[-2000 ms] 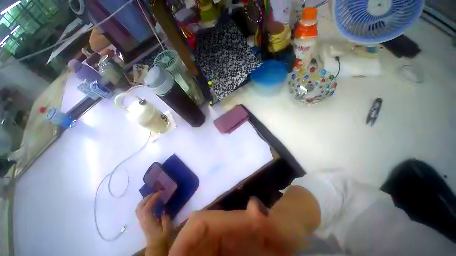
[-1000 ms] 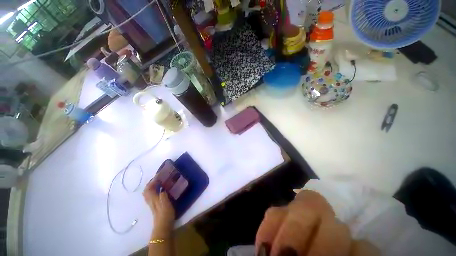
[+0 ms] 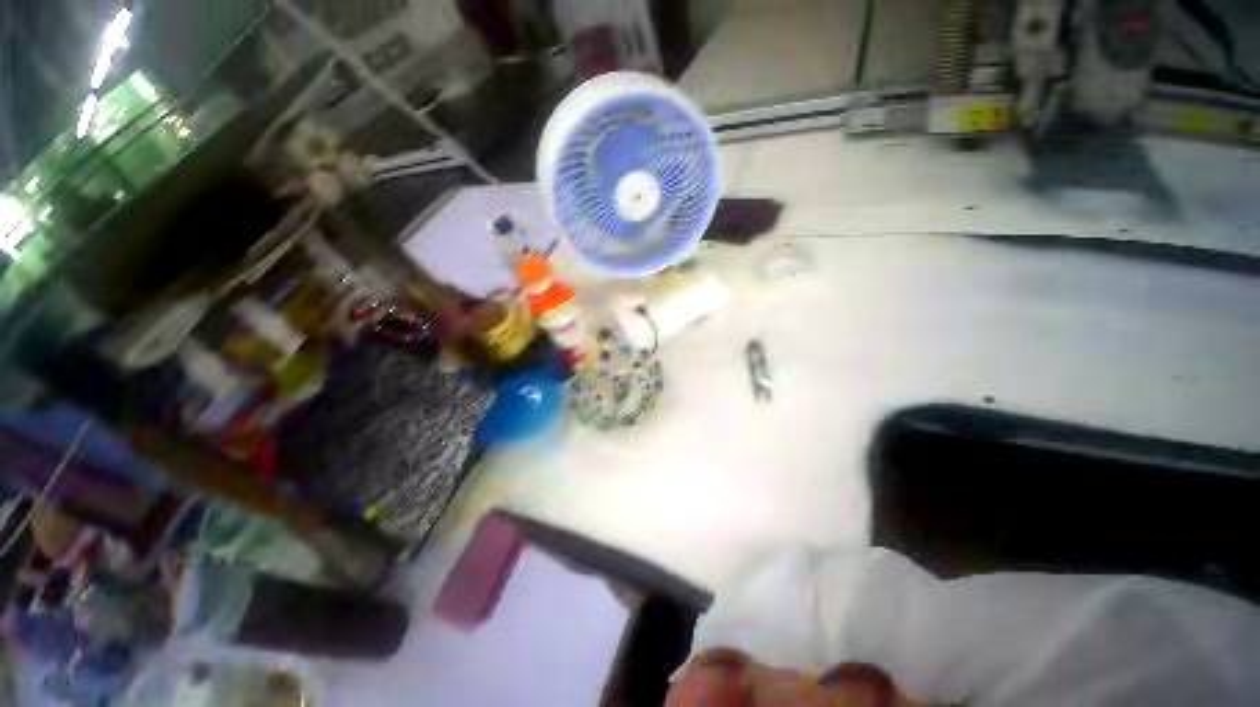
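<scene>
Only the fingertips of my right hand [image 3: 781, 684] show at the bottom edge, cut off and blurred, in front of pale cloth. What they hold, if anything, is hidden. My left hand and the phone are out of the picture. The maroon-pink case [image 3: 480, 569] lies on the side table's near corner. The blue-lidded tub [image 3: 521, 406] and the clear dotted bowl [image 3: 616, 383] stand side by side on the white tabletop. Small grey thread snips [image 3: 759, 372] lie alone to their right.
The desk fan [image 3: 630, 174] stands behind the orange-capped bottle [image 3: 547, 290]. A black-edged opening [image 3: 1050, 490] is at right, with the sewing head [image 3: 1105, 69] behind. The speckled cloth [image 3: 394, 435] is by the rack at left. The dark tumbler [image 3: 321, 616] is at lower left.
The view has swung right and tilted, so the fan and tabletop moved left. My left hand, the phone and the navy patch have left the picture. My right hand now shows only fingertips.
</scene>
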